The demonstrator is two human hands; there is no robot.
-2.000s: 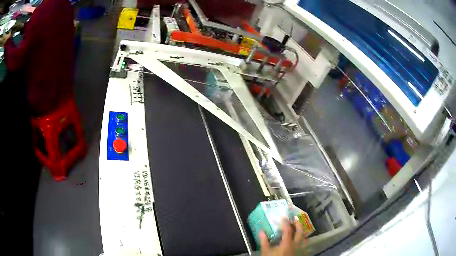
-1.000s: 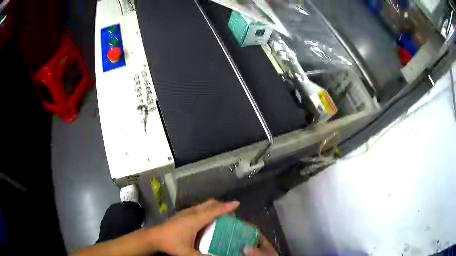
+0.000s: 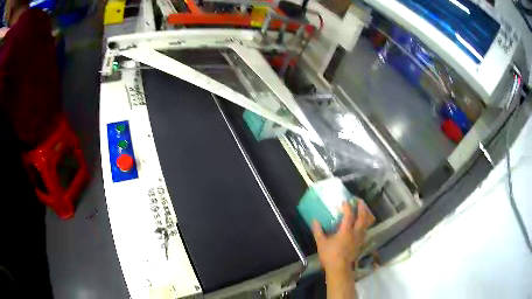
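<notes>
A teal-and-white carton (image 3: 319, 205) stands at the near right end of the black belt (image 3: 216, 204), to the right of the thin metal rod (image 3: 256, 181). My right hand (image 3: 343, 236) grips it from the near side, thumb on the teal side and fingers over the white face. A second teal-and-white carton (image 3: 259, 124) is farther along the belt, partly behind the slanted cream plate (image 3: 219, 87) and clear film (image 3: 344, 131). My left hand is not in view.
The cream machine frame (image 3: 131, 222) with a blue control panel (image 3: 121, 150) runs along the left. A person in dark red (image 3: 29, 76) is by a red stool (image 3: 57, 169) at far left. A white surface (image 3: 466, 239) lies at right; a blue-windowed cover (image 3: 446, 26) hangs upper right.
The view has tilted up. The carton held low between both hands is now at the belt's near end under my right hand. My left hand has left view. The other carton is farther along.
</notes>
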